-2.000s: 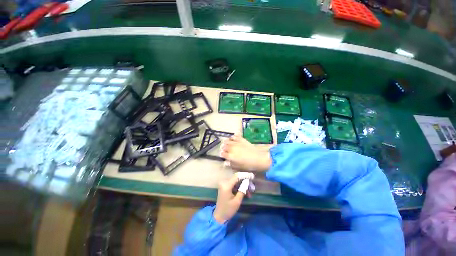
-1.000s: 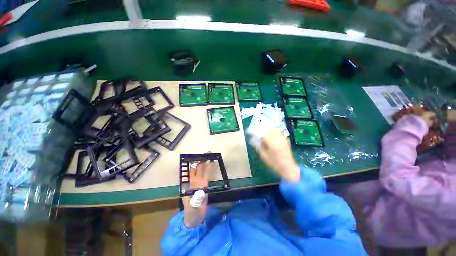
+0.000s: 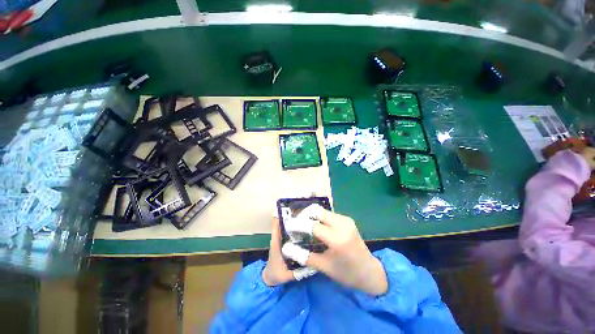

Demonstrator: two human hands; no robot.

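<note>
A black square front frame (image 3: pixel 285 210) is held up in front of me at the bench's front edge. My left hand (image 3: pixel 276 261) grips it from its left side and below. My right hand (image 3: pixel 346 251) is over it, with white finger cots at the frame's window; whether a white insert is between those fingers cannot be told. A loose heap of white inserts (image 3: pixel 360 149) lies beyond my right hand. Green circuit boards (image 3: pixel 301 150) lie in rows behind the frame. A tangled pile of black frames (image 3: pixel 189 160) lies at the left.
A clear blister tray (image 3: pixel 45 176) heaped with white-blue inserts stands far left. Black assembled units (image 3: pixel 386 66) stand along the back before a pale rail (image 3: pixel 326 19). Clear film (image 3: pixel 450 150) with a dark module (image 3: pixel 471 160) lies right. A person's pink sleeve (image 3: pixel 554 196) is beside a printed sheet (image 3: pixel 532 127).
My right hand has moved from the insert heap to the frame. The frame has shifted right and tilted in my left hand. Earlier, both hands were close together beside the frame pile.
</note>
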